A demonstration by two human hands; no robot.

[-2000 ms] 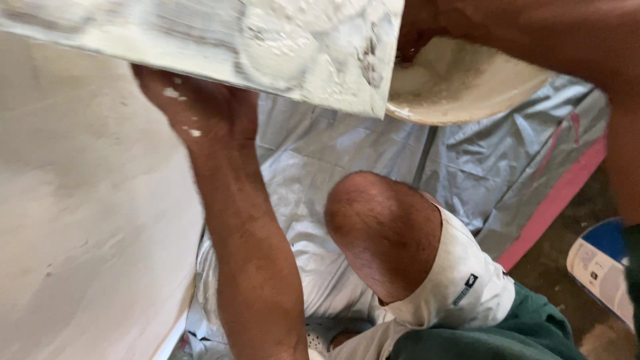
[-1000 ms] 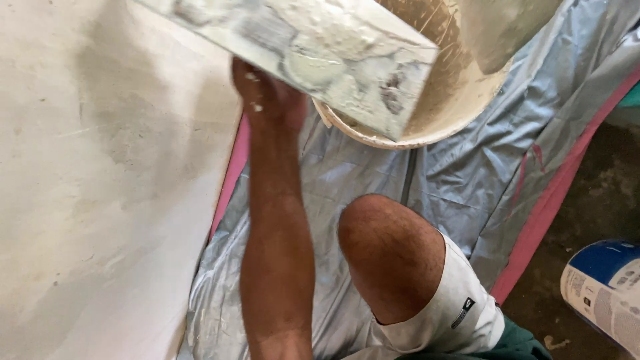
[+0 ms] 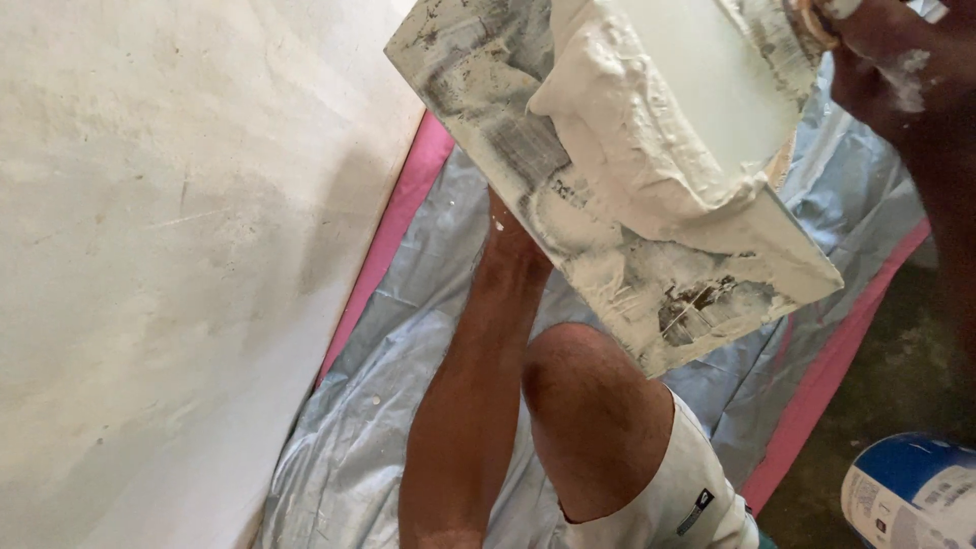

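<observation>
A plasterer's hawk (image 3: 518,152), a flat plate smeared with wet and dried compound, spans the upper middle. My left hand (image 3: 507,217) is beneath it, mostly hidden; only the wrist area shows, and the plate rests over it. A thick mound of creamy joint compound (image 3: 610,130) lies on the plate. My right hand (image 3: 884,61), spotted with compound, is at the upper right, its fingers on the handle of a broad taping knife (image 3: 709,76). The knife's coated blade lies against the compound.
A pale plastered wall (image 3: 191,229) fills the left side. Silvery sheeting with pink edging (image 3: 366,427) covers the floor along it. My bent knee (image 3: 595,412) is below the hawk. A blue and white labelled bucket (image 3: 907,488) stands at the lower right on the dark floor.
The right hand and the knife have come from the round tub onto the hawk, where a fresh mound of compound now lies. The hawk has turned and covers most of where the tub showed.
</observation>
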